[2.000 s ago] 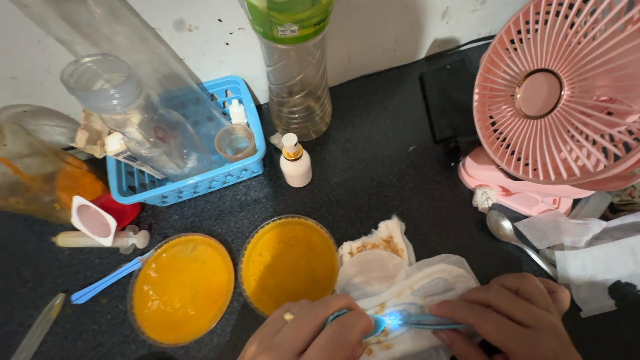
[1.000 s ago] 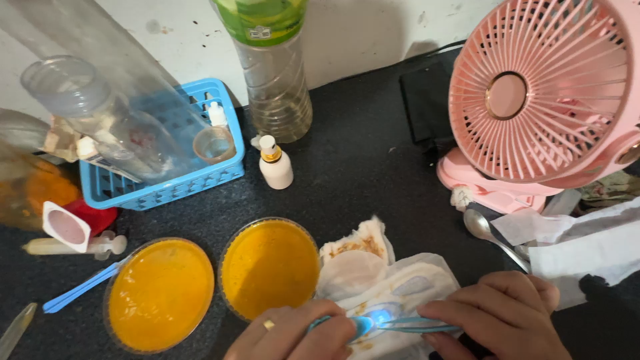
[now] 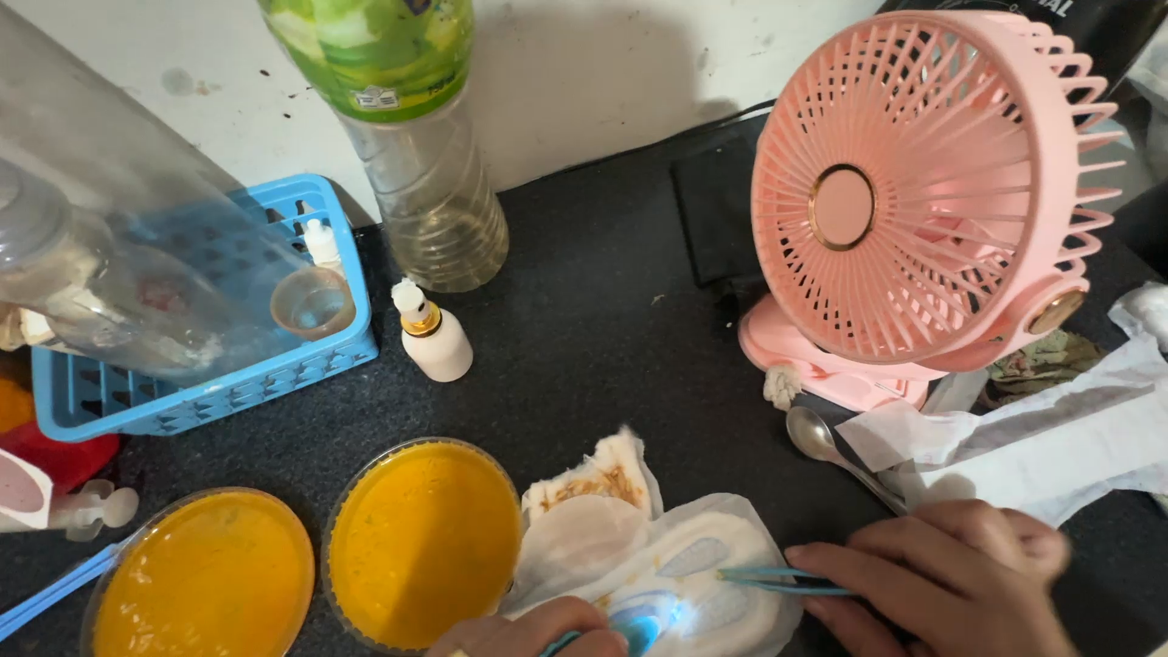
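Note:
My right hand point(image 3: 940, 575) grips a pair of light blue tweezers point(image 3: 785, 580), whose tips touch a stained white pad point(image 3: 712, 557). At the bottom edge, my left hand point(image 3: 538, 630) is closed on a teal tool with a glowing blue-white light point(image 3: 648, 620) at its tip; the tool's kind cannot be told. A torn piece of padding point(image 3: 598, 497) with brown stains lies behind the pad. To the left stand two clear round dishes of orange-yellow material, the nearer one point(image 3: 424, 543) beside the pad and the other point(image 3: 205, 575) farther left.
Behind stand a small pump bottle point(image 3: 438, 342), a large plastic bottle point(image 3: 438, 201) and a blue plastic basket point(image 3: 351, 342) holding a small cup. A pink fan point(image 3: 844, 205) is at the right, with a metal spoon point(image 3: 839, 452) and white paper point(image 3: 1040, 447) before it. Blue tweezers point(image 3: 59, 589) lie far left.
My right hand has moved right, away from the left hand; the tweezers' tips, close to the glowing tool before, are now apart from it. The view has shifted.

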